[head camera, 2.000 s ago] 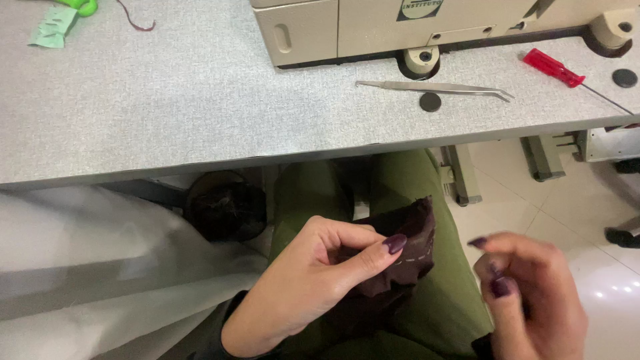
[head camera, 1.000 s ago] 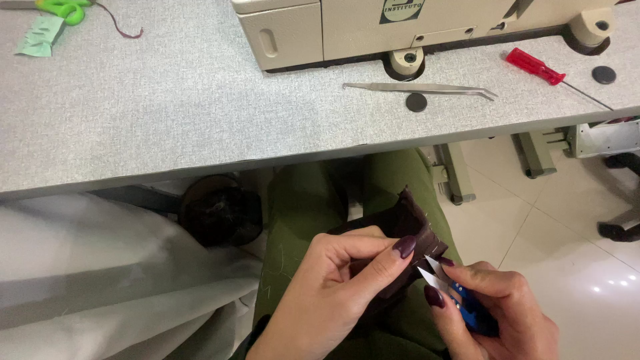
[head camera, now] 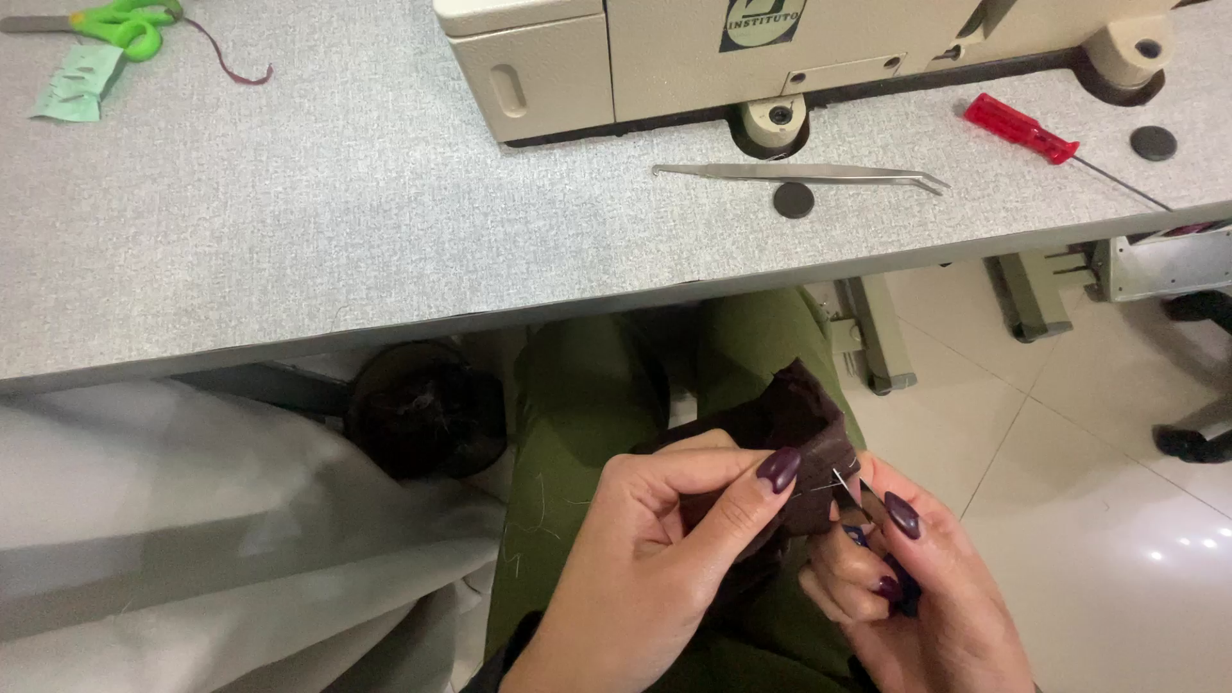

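My left hand (head camera: 674, 539) pinches a dark brown piece of fabric (head camera: 813, 423) between thumb and fingers, above my lap. White stitches run across the fabric close to my left thumb. My right hand (head camera: 924, 568) holds small thread snips (head camera: 852, 496) with blue handles, mostly hidden by the fingers. The blades stand apart, and one tip lies at the white thread on the fabric. Whether the thread is cut cannot be seen.
On the grey table (head camera: 385, 212) lie tweezers (head camera: 808, 173), a red-handled screwdriver (head camera: 1020, 127), dark discs (head camera: 793, 200), green-handled scissors (head camera: 135, 29) and a green scrap (head camera: 79, 85), beside a sewing machine (head camera: 693, 58). Pale cloth (head camera: 241, 529) hangs at the left.
My right hand, apart from the fabric two seconds ago, has come over to it; the snips came into view one second ago and now touch the stitched part. My left hand keeps its pinch.
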